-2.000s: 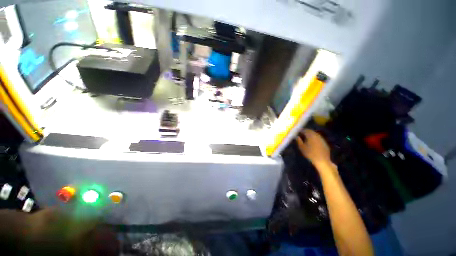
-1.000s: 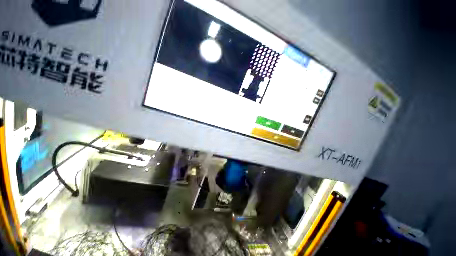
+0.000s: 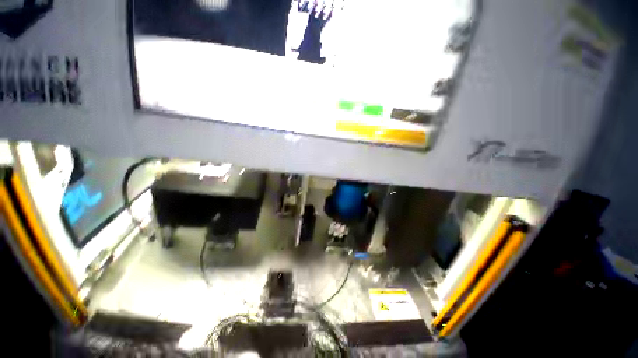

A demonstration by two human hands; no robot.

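Note:
The small black and metal fixture [image 3: 280, 290] stands front centre on the brightly lit base plate [image 3: 140, 283]. A thin black cable curves across the plate on both sides of it. The picture is blurred at the fixture's foot, and I cannot tell whether it holds a part. Neither my left hand nor my right hand can be made out.
A touchscreen [image 3: 238, 77] spans the top. A black box unit [image 3: 206, 203] is inside left, a blue cylinder [image 3: 350, 199] inside right. Yellow-black light curtains [image 3: 483, 276] flank the opening. Black pads [image 3: 378, 332] line the front edge. Dark items lie at the right.
The view first tipped up to the screen, then came partly back down. The right hand and forearm seen at the right two seconds ago are gone from view. The fixture shows again.

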